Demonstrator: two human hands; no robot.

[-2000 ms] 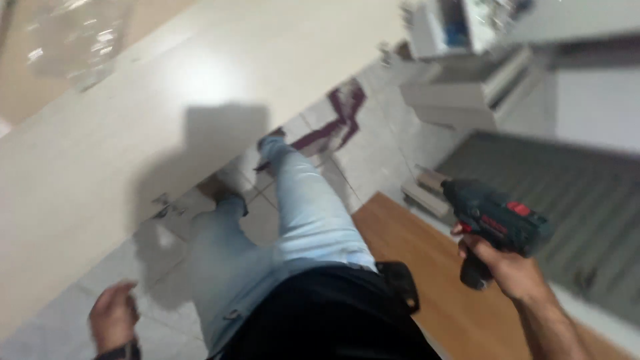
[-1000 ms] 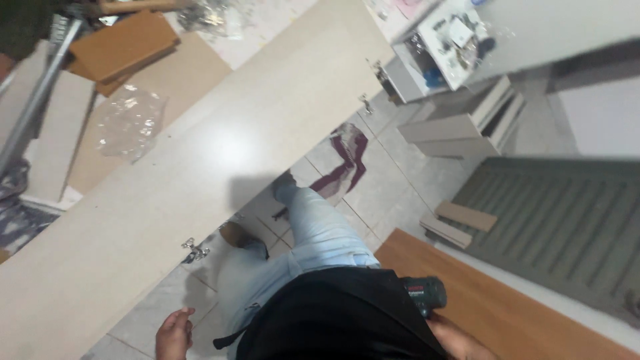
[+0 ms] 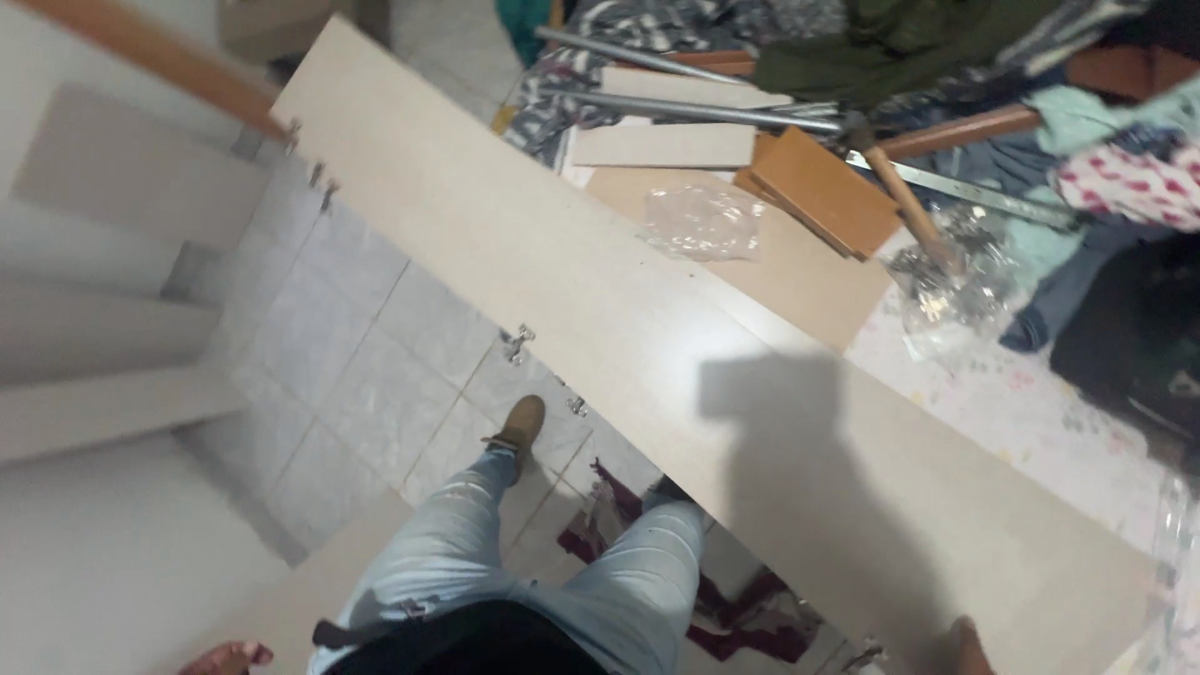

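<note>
A long cream-coloured panel (image 3: 600, 281) lies diagonally in front of me, with metal cabinet hinges (image 3: 517, 343) along its near edge. At the bottom left edge my left hand (image 3: 227, 658) is partly visible, its fingers loosely bent with nothing seen in them, away from the panel. Only a small part of my right hand (image 3: 971, 645) shows at the bottom right, over or against the panel's near edge; whether it touches is unclear. Another hinge (image 3: 864, 653) sits to the left of that hand. No drill is visible.
Beyond the panel lie a clear plastic bag (image 3: 703, 222), orange-brown boards (image 3: 820, 192), metal tubes (image 3: 698, 109), a hammer (image 3: 905, 202), a bag of hardware (image 3: 961, 272) and clothes. Dark red scraps (image 3: 750, 609) lie on the tiled floor (image 3: 375, 347). Pale boards (image 3: 103, 366) stand at left.
The view has swung strongly. The green-and-black cordless drill held in my right hand in the earlier frames is out of sight, and less of that hand shows.
</note>
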